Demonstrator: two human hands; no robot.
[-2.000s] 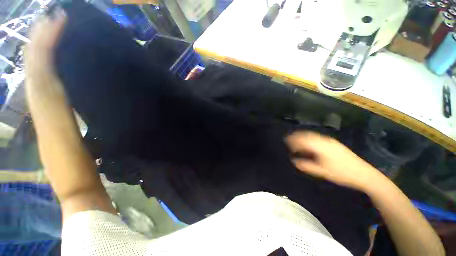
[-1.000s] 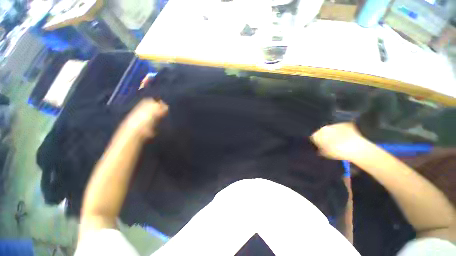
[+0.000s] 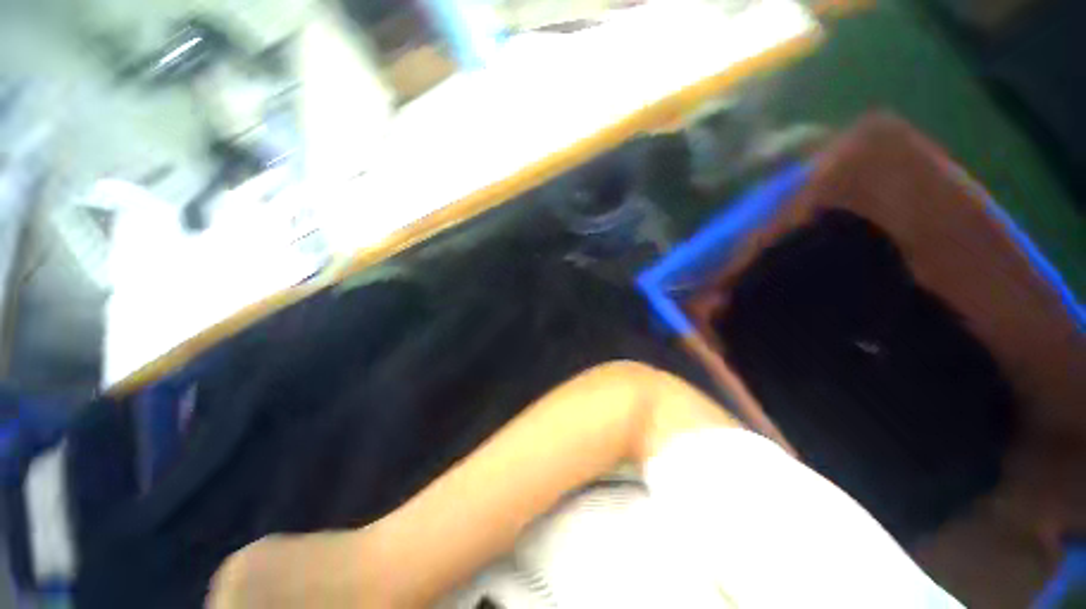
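Observation:
A large black garment (image 3: 393,369) lies over my lap and along the table's front edge, blurred by motion. My right arm reaches from its white sleeve toward the lower left. My right hand (image 3: 268,571) is blurred and cut off by the bottom edge, at the dark cloth; its fingers are hidden, so its hold cannot be told. My left hand is out of the picture.
A white table (image 3: 476,143) with a wooden edge runs across the upper left, with blurred pale machine parts on it. At the right, a blue-rimmed crate (image 3: 726,244) with brown lining holds a black cloth heap (image 3: 857,357).
The view has swung to the right, bringing in the crate with the black heap. My right hand has moved from the right part of the cloth to the lower left. My left hand has left view.

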